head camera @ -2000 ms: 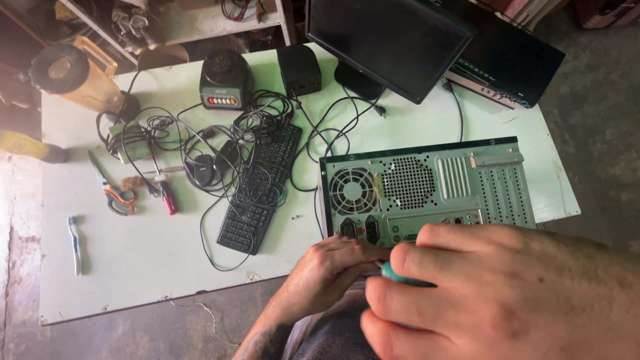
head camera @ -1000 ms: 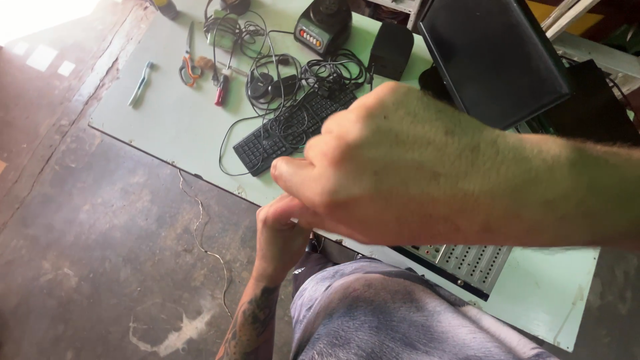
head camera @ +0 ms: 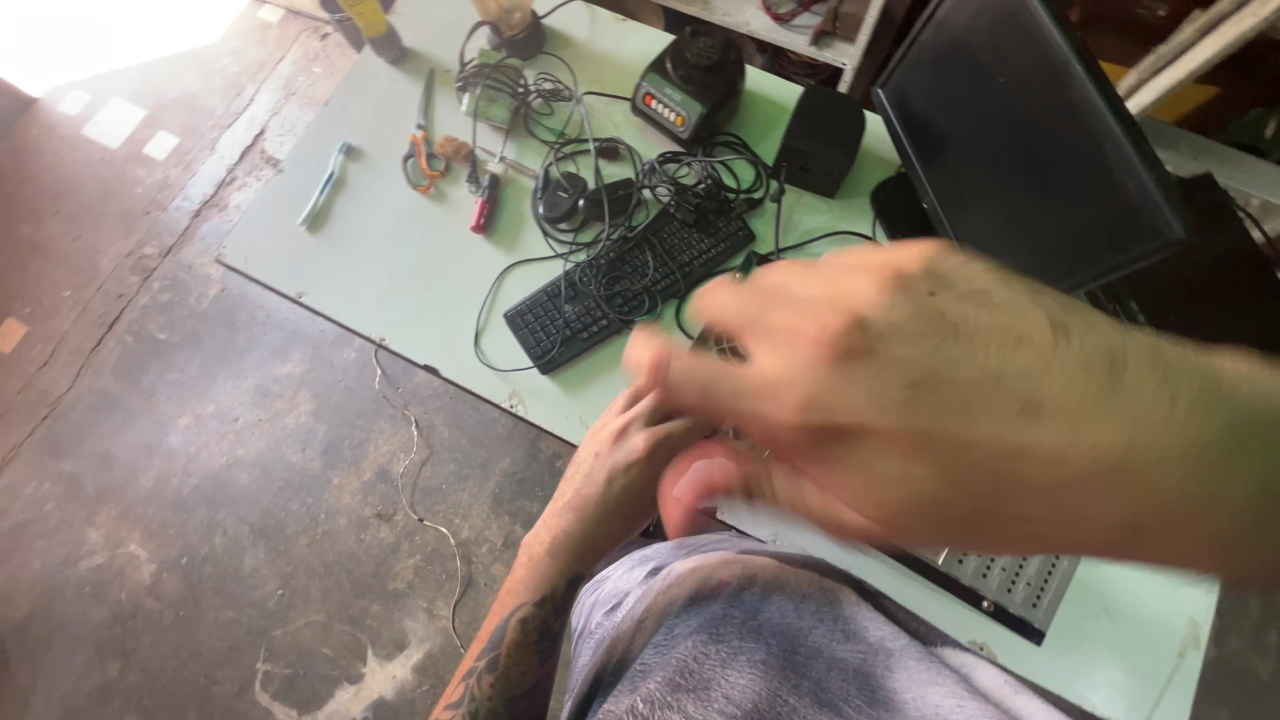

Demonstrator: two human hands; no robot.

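My right hand [head camera: 810, 380], blurred by motion, is over the computer case [head camera: 1000, 585] with its thumb and fingers curled; whether anything lies between them cannot be told. Just beyond its fingertips, my left hand [head camera: 630, 460] rests low at the case's near left part, its fingers partly hidden by the right hand. Most of the metal case is covered by my right hand and arm; a perforated corner shows at the lower right. Left of the hands lies a black keyboard [head camera: 630, 285] with tangled black cables [head camera: 700, 180] on it.
On the table [head camera: 400, 270] lie a toothbrush [head camera: 325, 185], orange-handled scissors [head camera: 424, 150] and a red-handled screwdriver [head camera: 485, 205]. Behind stand a blender base [head camera: 690, 85], a black speaker [head camera: 820, 140] and a monitor [head camera: 1030, 130]. A thin cord [head camera: 410, 470] hangs by the table's front edge.
The view has swung toward the table's left front. Two seconds ago a teal-handled tool showed in my right hand; now the hand is more spread over the case and no tool is plain.
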